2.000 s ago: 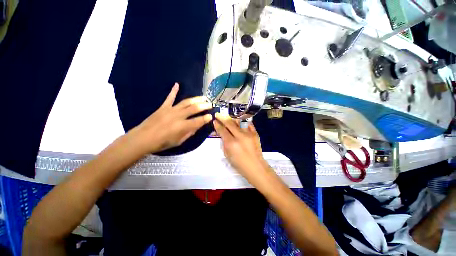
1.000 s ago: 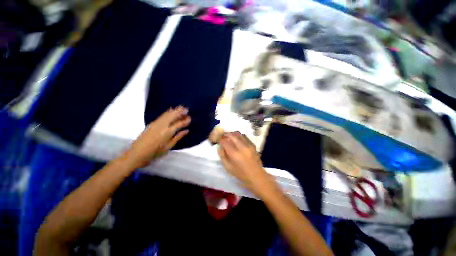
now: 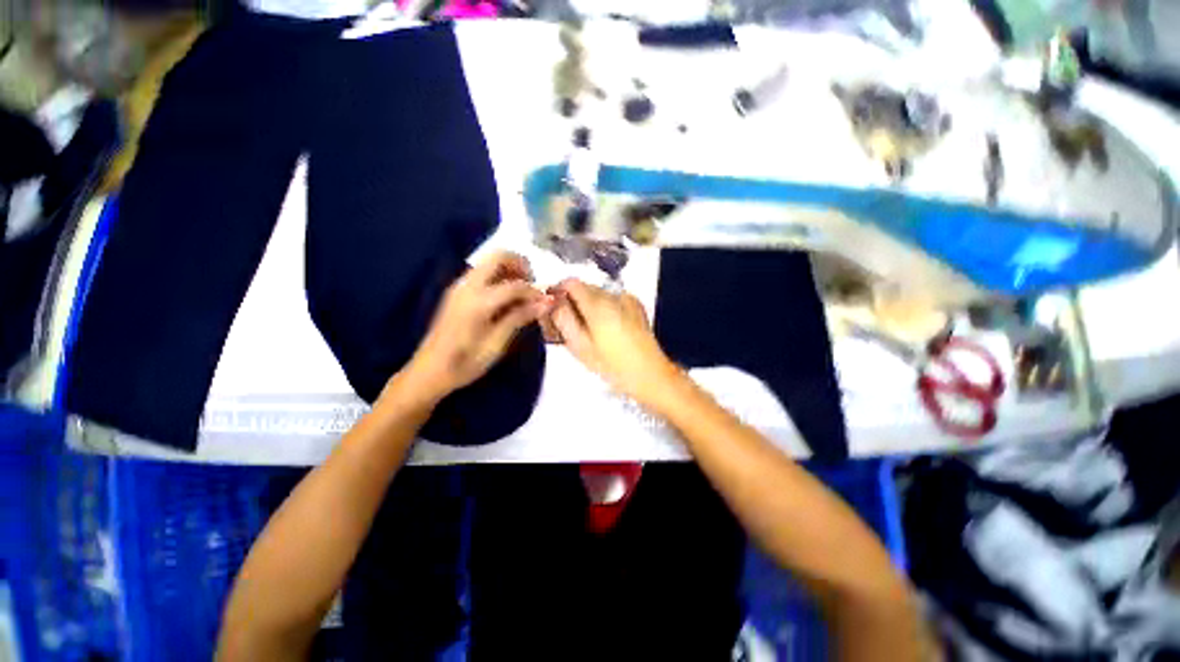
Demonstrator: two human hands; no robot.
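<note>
A dark cut panel [image 3: 401,194] with a rounded near end lies on the white table, partly under my left hand [image 3: 481,323]. My right hand [image 3: 602,336] meets it in front of the needle area. The fingertips of both hands are together at a small spot; what they pinch is too small and blurred to tell. The white sewing machine [image 3: 776,142] with a blue band stands behind my hands, its presser foot area [image 3: 595,252] just beyond the fingertips. A small dark piece [image 3: 738,310] with a concave near edge lies right of the needle under the machine arm.
Another long dark panel [image 3: 168,285] lies at the left. Red-handled scissors [image 3: 961,385] lie at the right under the arm's end. The table's ruler-marked edge [image 3: 291,420] runs in front. Blue crates [image 3: 168,543] and black-and-white cloth [image 3: 1035,530] are below the table edge.
My left hand has moved right, off the panel's middle, to meet my right hand's fingertips. The rounded panel end now lies bunched nearer the table edge. The camera view has shifted.
</note>
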